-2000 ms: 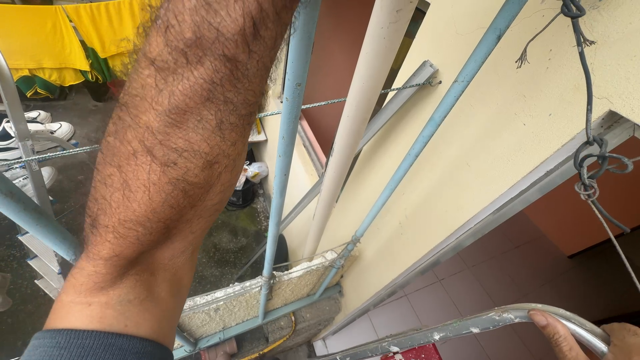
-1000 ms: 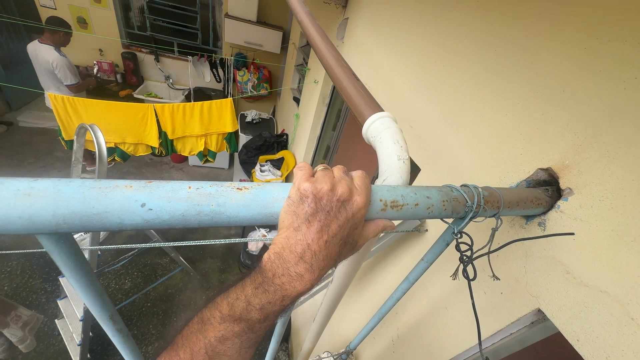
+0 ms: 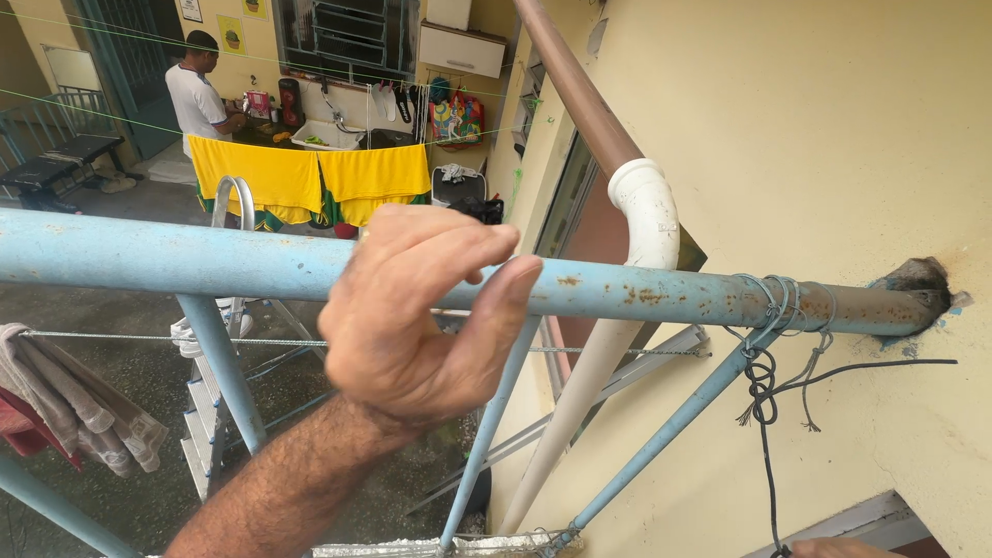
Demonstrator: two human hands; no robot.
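Note:
My left hand (image 3: 426, 318) is raised in front of a light blue painted metal pipe (image 3: 178, 256), thumb apart from bent fingers, with nothing held. Only the edge of my right hand (image 3: 841, 549) shows at the bottom right, beside the lower end of a dark cord (image 3: 769, 480); whether it holds the cord cannot be told. That cord hangs in knots below the pipe's right part, where thin grey wire (image 3: 775, 302) is wound round it. The pipe's rusty end enters a rough hole (image 3: 930, 283) in the cream wall (image 3: 837, 155).
Thinner blue struts (image 3: 666, 430) slope below the pipe. A brown downpipe with a white elbow (image 3: 651, 209) stands behind. Far below are an aluminium stepladder (image 3: 203, 422), yellow garments (image 3: 256, 170) and towels (image 3: 93, 403) on lines, and a person (image 3: 198, 97) by a sink (image 3: 329, 136).
My left hand was closed around the blue pipe a second ago and has loosened from that grip. Two seconds ago my right hand was at a curved metal tube. The view has shifted.

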